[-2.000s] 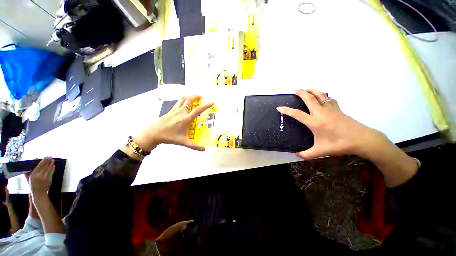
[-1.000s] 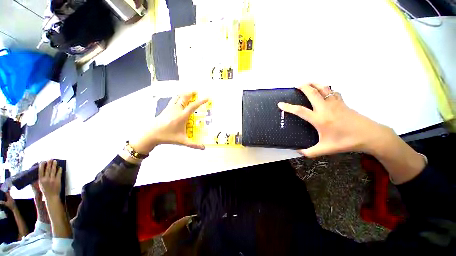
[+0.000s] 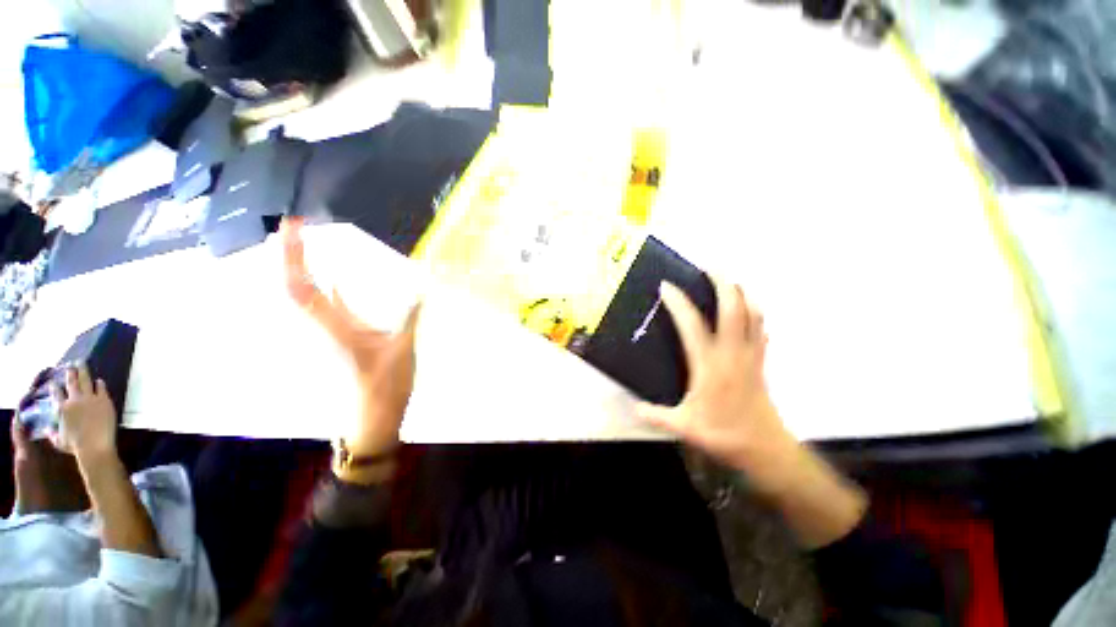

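Observation:
A yellow and white printed card sleeve (image 3: 526, 208) lies tilted on the white table in front of me. A black box or panel (image 3: 624, 337) with small white lettering lies against its lower right end; I cannot tell if they are joined. My right hand (image 3: 725, 374) is on this black piece, fingers at its far side and thumb at its near edge. My left hand (image 3: 367, 349) is open and empty above the table, left of the sleeve, slightly blurred. A dark panel (image 3: 398, 172) is at the sleeve's left end.
Flat black card blanks (image 3: 251, 196) lie to the left. A blue bag (image 3: 86, 104) and a dark bag (image 3: 263, 49) are at the back left. At the far left another person's hands (image 3: 80, 410) hold a black box (image 3: 110, 355). Yellow strip (image 3: 979, 221) runs along the right.
The yellow sleeve now lies tilted, with its black piece turned and further left. My right hand moved left with it. My left hand moved left, off the sleeve. The view has shifted.

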